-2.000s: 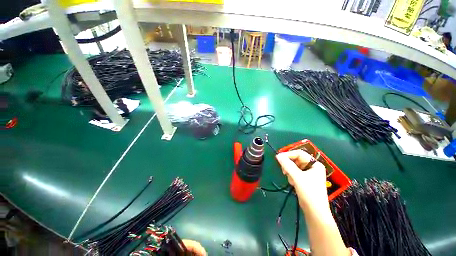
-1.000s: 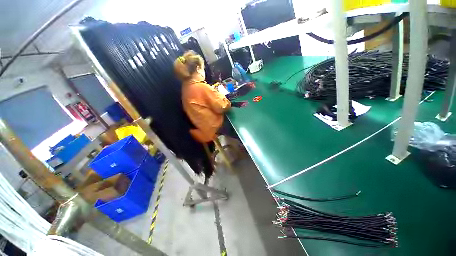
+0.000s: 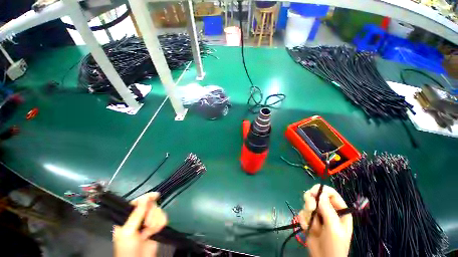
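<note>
My left hand (image 3: 139, 226) is closed around a bunch of black cables (image 3: 113, 207) at the lower left; the bunch is blurred, with reddish and pale ends at its left tip. My right hand (image 3: 325, 218) holds a black cable (image 3: 318, 198) between thumb and fingers, its tip pointing up towards the tester. Another dark cable piece with a pale reddish end (image 3: 359, 204) sticks out right of that hand. Orange-red scissors (image 3: 300, 232) lie partly hidden at the hand's left. The small cable bundle (image 3: 183, 175) lies beyond my left hand.
A red heat gun (image 3: 255, 150) stands upright mid-bench. Right of it are the red-orange tester (image 3: 324, 143) and small pliers (image 3: 307, 169). A large cable bundle (image 3: 396, 201) lies at the right. Cable heaps, a clear bag (image 3: 208, 103) and white shelf legs (image 3: 155, 65) stand farther back.
The view has swung back from the left aisle to the bench. Compared with two seconds ago, my right hand has moved from over the tester to nearer me; the left-hand bunch is farther left.
</note>
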